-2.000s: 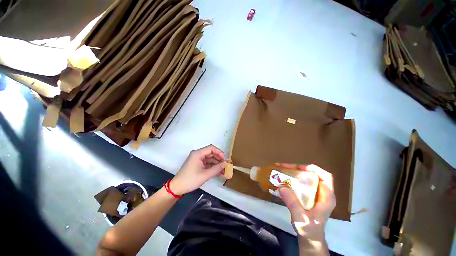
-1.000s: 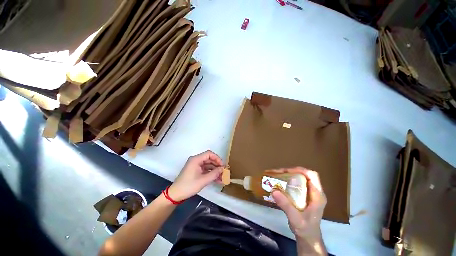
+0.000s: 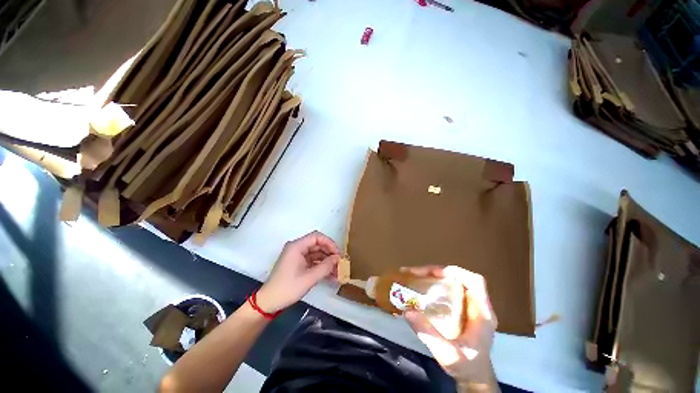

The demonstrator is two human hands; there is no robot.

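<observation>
A flat brown bag panel (image 3: 441, 222) lies in front of me, with a darker folded flap along its far edge and a small cream label. My left hand (image 3: 308, 267) pinches the tan binding tape end (image 3: 344, 268) at the panel's near left corner. My right hand (image 3: 453, 318) grips the glue bottle (image 3: 411, 295), tilted almost level, its pale nozzle pointing left at the tape end. Whether the nozzle tip touches the tape is hard to tell. Another tape end (image 3: 547, 320) sticks out at the near right corner.
A thick fanned pile of brown panels (image 3: 207, 115) leans at the left. More panels lie at the right (image 3: 660, 299) and far right (image 3: 629, 92). A small red item (image 3: 367, 35) and red-handled snips (image 3: 436, 4) lie on the white table (image 3: 453, 77). A scrap bucket (image 3: 219, 295) stands on the floor.
The view has shifted slightly. The bottle and my right hand have moved a little left and down with the nozzle staying near the tape end. My left hand keeps its pinch.
</observation>
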